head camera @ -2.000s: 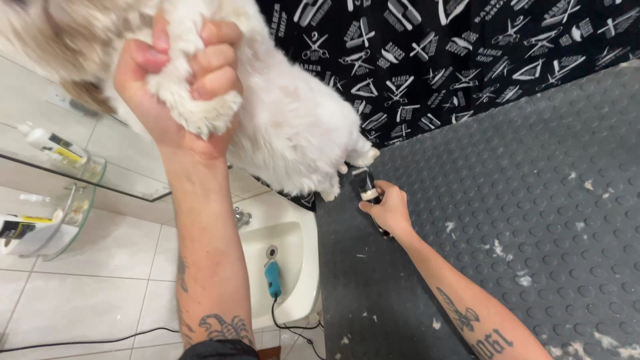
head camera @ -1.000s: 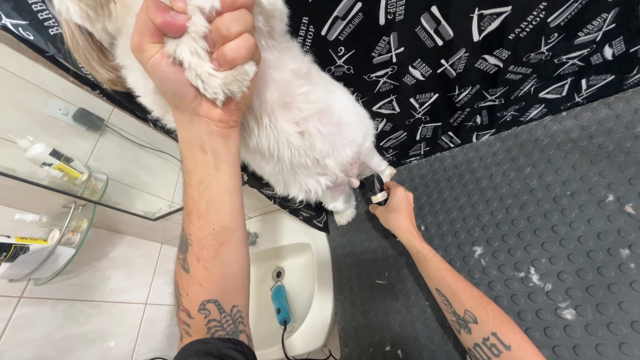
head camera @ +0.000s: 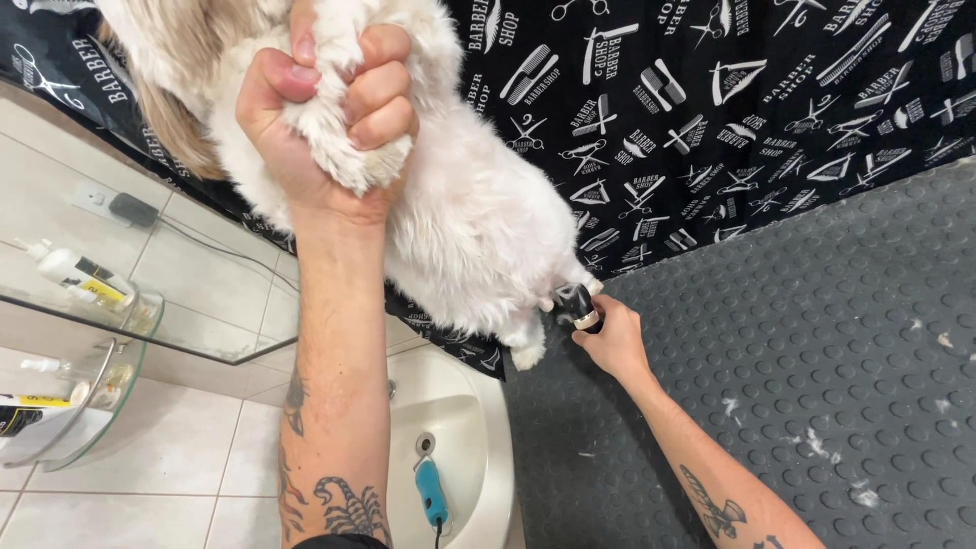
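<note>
My left hand (head camera: pixel 328 130) is closed round the front paws of a white long-haired dog (head camera: pixel 488 221), holding it upright with its belly towards me. The dog's head is mostly out of view at the top. Its hind feet are near the edge of the grey table. My right hand (head camera: pixel 614 332) grips a black hair clipper (head camera: pixel 578 306) with a light band. The clipper's head lies against or very close to the dog's inner hind leg; exact contact cannot be told.
A studded grey rubber mat (head camera: pixel 762 366) with loose tufts of fur covers the table. A patterned black cloth (head camera: pixel 686 114) hangs behind. At lower left are a white washbasin (head camera: pixel 492 457) holding a blue corded clipper (head camera: pixel 431 492), a glass shelf (head camera: pixel 114 427) with bottles, and a mirror (head camera: pixel 206 305).
My right hand has brought the black clipper from beside the hind feet up to the inner hind leg. My left hand keeps its hold on the front paws. The view has shifted somewhat.
</note>
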